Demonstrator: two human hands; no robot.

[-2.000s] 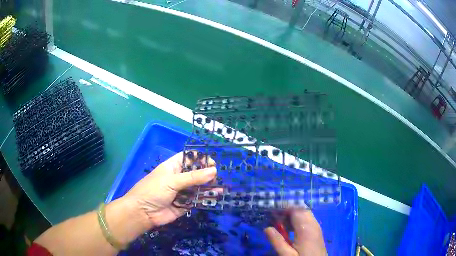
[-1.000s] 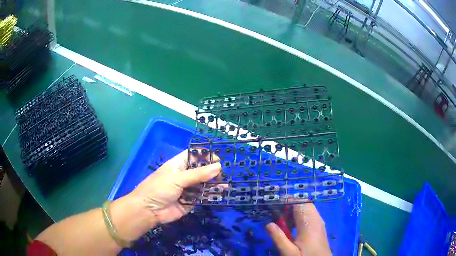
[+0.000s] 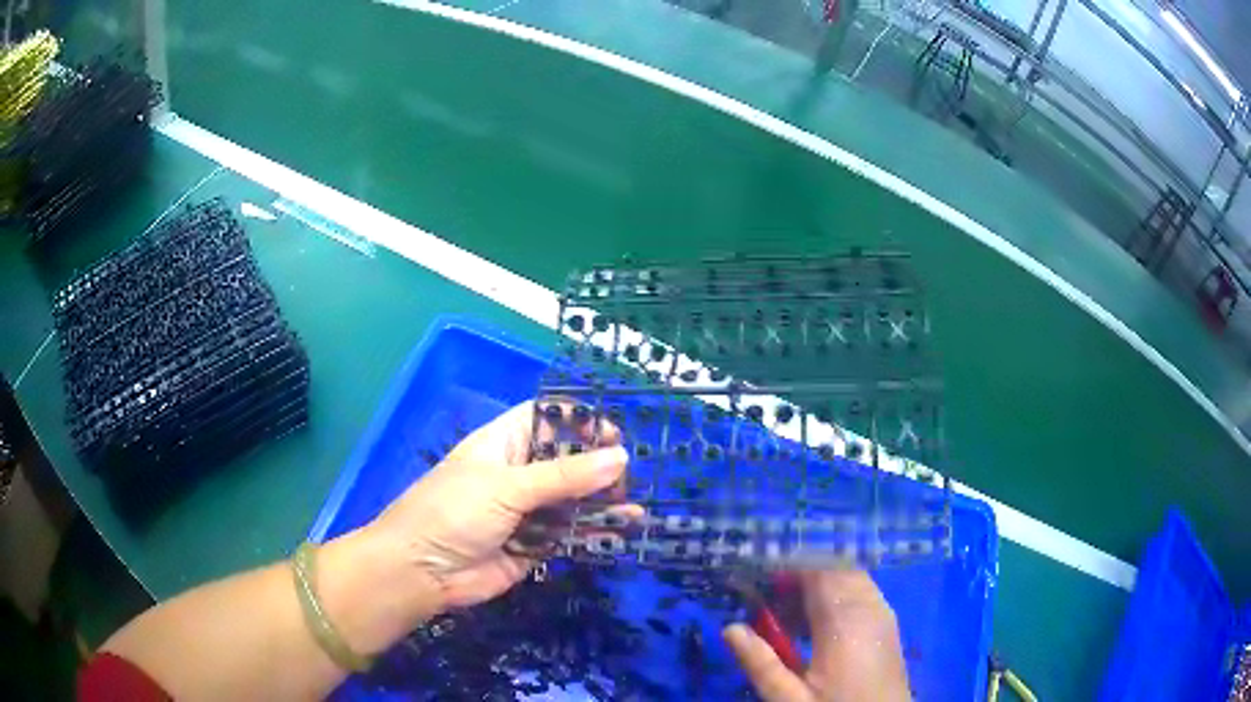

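My left hand (image 3: 501, 501) grips the left edge of a black see-through sprue frame (image 3: 741, 425), thumb in front and fingers behind. The frame is held upright and slightly tilted above the blue parts tray (image 3: 391, 412), its lower right part blurred. My right hand (image 3: 830, 638) is closed around red-handled nippers (image 3: 777, 628) just below the frame's lower edge. The nippers' jaws are blurred and cannot be made out. Many small black moulded parts (image 3: 549, 638) lie loose in the tray.
A stack of black sprue frames (image 3: 179, 336) stands left of the tray, with a second black stack (image 3: 89, 144) and yellow frames (image 3: 25, 76) beyond. A second blue bin (image 3: 1173, 624) stands at the right. A yellow-handled tool (image 3: 1013, 686) lies beside the tray's right side.
The view has shifted slightly, so tray and stacks sit a little further right. The frame, sharp a second ago, is blurred again. Both hands keep their holds.
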